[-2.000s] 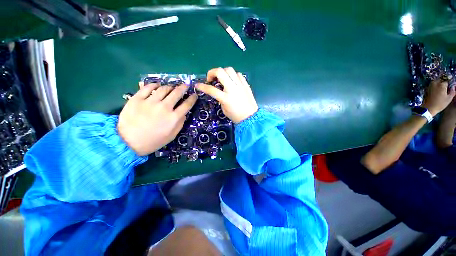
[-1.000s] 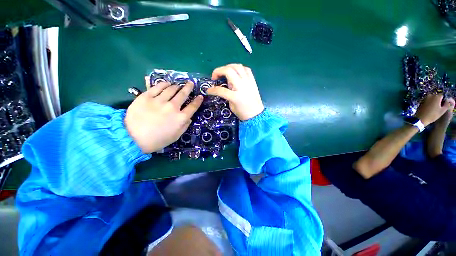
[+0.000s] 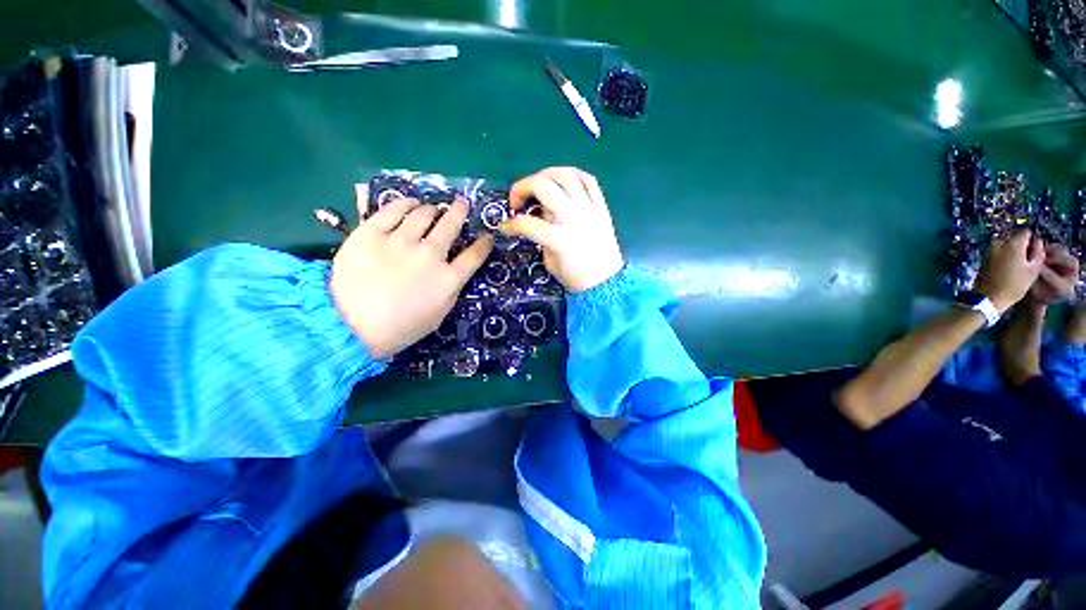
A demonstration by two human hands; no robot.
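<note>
A shiny dark pocket tray point(image 3: 516, 319) lies on the green mat in front of me, with several black ring parts point(image 3: 494, 327) with pale rings in its pockets. My left hand point(image 3: 399, 277) lies flat over the tray's left part, fingers slightly spread, and hides the pockets under it. My right hand point(image 3: 568, 226) is at the tray's upper right, thumb and forefinger bent beside a ringed pocket. Whether the fingertips pinch a part cannot be made out. A small pale and dark piece point(image 3: 330, 219) sticks out left of the tray.
Tweezers point(image 3: 387, 56) lie by the metal stand point(image 3: 220, 24). A short white tool point(image 3: 575, 100) lies beside a black part point(image 3: 624, 92). A tray stack point(image 3: 42, 238) stands at left. At right a neighbour's hands point(image 3: 1016, 269) are at a dark parts heap point(image 3: 1000, 197).
The view has shifted a little. My right thumb and forefinger have shifted at the upper pockets, and a ring beside them shows more clearly. My left hand stays on the tray. The neighbour's hands have moved.
</note>
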